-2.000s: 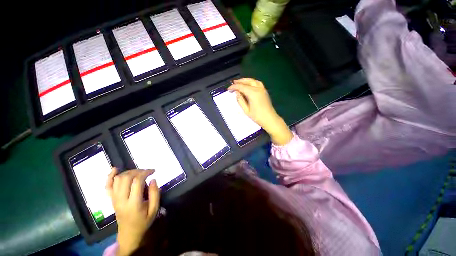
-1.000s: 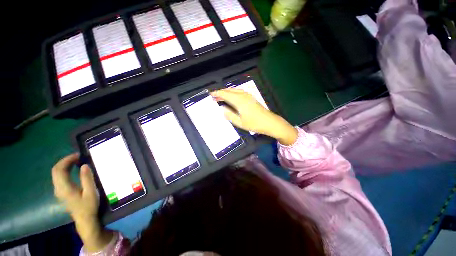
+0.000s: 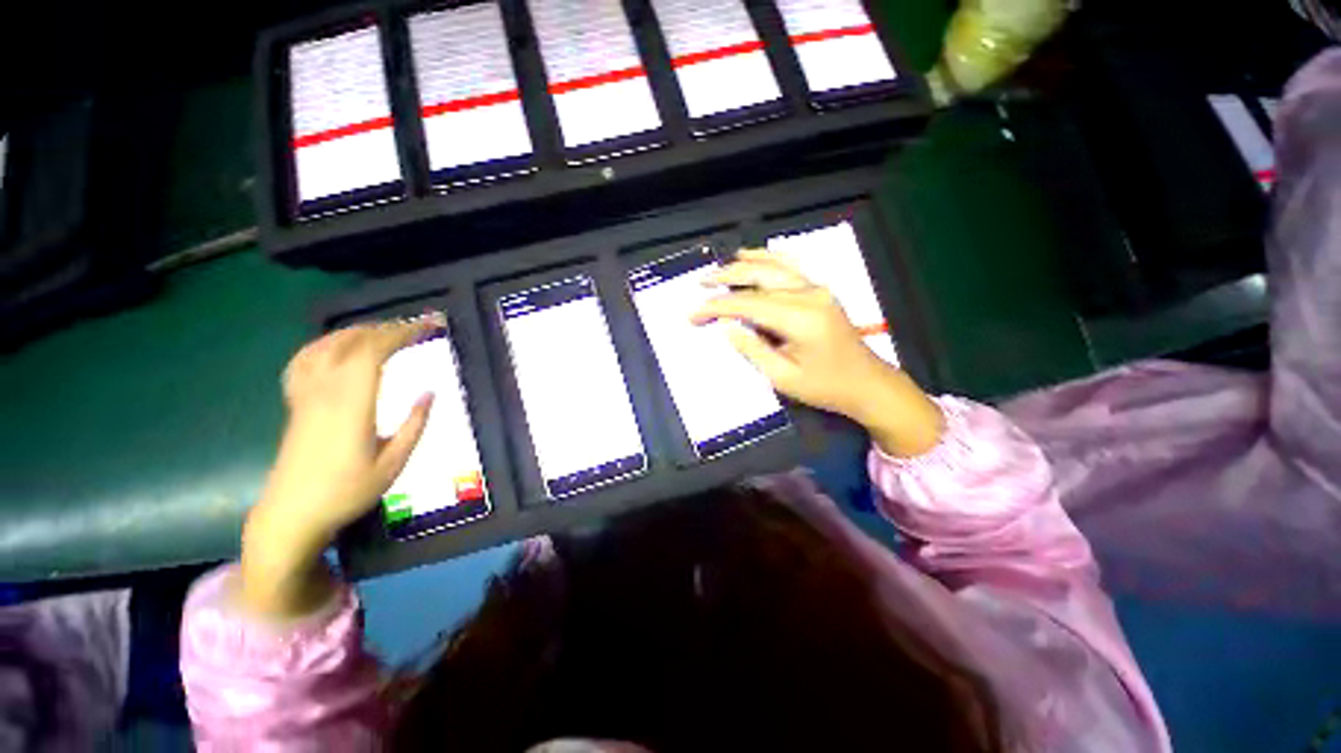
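The near black phone tray (image 3: 515, 515) holds several lit smartphones in slots. My left hand (image 3: 335, 419) is over the leftmost phone (image 3: 437, 419), fingers at its top edge and thumb over its white screen, with green and red patches at the bottom. The second phone (image 3: 574, 386) is uncovered and white. My right hand (image 3: 802, 336) is over the third phone (image 3: 713, 380), fingertips at its upper screen; whether they touch cannot be told. The rightmost phone (image 3: 835, 262) is partly hidden by that hand and shows an orange stripe. Neither hand holds anything.
Beyond stands a far black tray (image 3: 485, 211) of several lit phones with red bands. A pale yellow-green roll or bottle (image 3: 1000, 41) is at upper right. A neighbouring person's pink sleeve (image 3: 1306, 280) is at right. The bench top (image 3: 147, 368) is green. Dark hair covers the bottom centre.
The view has shifted, so the trays sit further right. My left hand has moved from the near tray's left edge onto the leftmost phone. An orange stripe now shows on the rightmost phone.
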